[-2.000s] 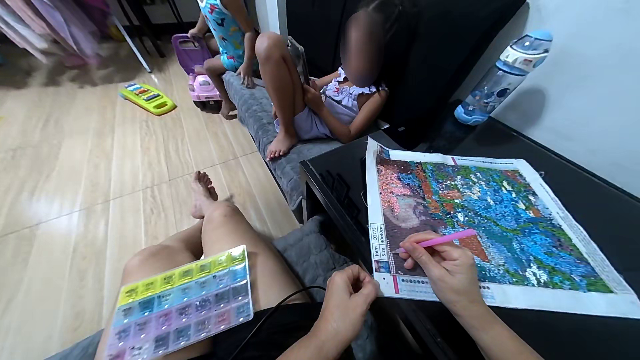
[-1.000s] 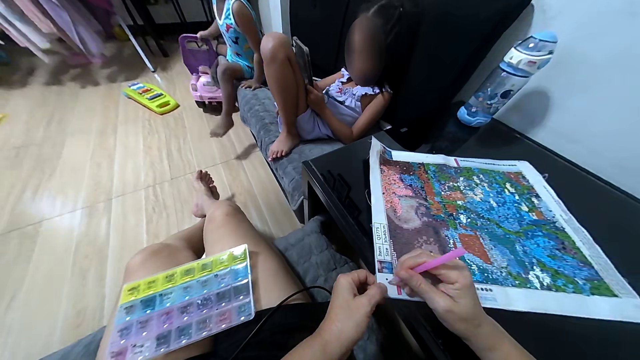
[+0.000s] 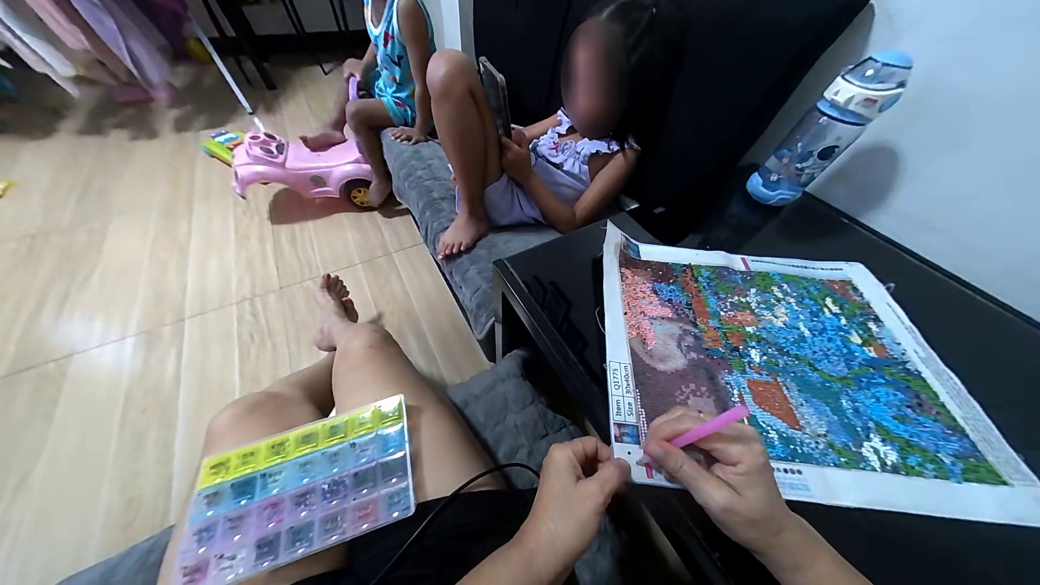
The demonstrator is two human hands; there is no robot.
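My right hand point(image 3: 715, 467) holds a pink diamond-painting pen point(image 3: 711, 426), its tip at the lower left corner of a diamond-painting canvas point(image 3: 812, 366). The canvas lies on a black table point(image 3: 959, 268) and is largely covered in blue, green, orange and pink drills, with a white margin. Close beside that corner is my left hand point(image 3: 575, 487), thumb and fingertips pinched together; whether something small is between them cannot be told. A clear plastic compartment box point(image 3: 301, 487) of drills, with yellow, blue, purple and pink sections, rests on my thighs.
A water bottle point(image 3: 829, 130) stands at the table's back. Two other people are on a grey cushioned seat point(image 3: 422, 179), one holding a tablet or phone point(image 3: 495, 96). A pink ride-on toy car point(image 3: 305, 166) is on the floor before a toy xylophone point(image 3: 218, 148). A black cable point(image 3: 439, 516) crosses my lap.
The pen tip has moved from the canvas's left part down to its lower left corner, near my left hand. The ride-on toy, upright earlier, now rests on the floor beside the seated person.
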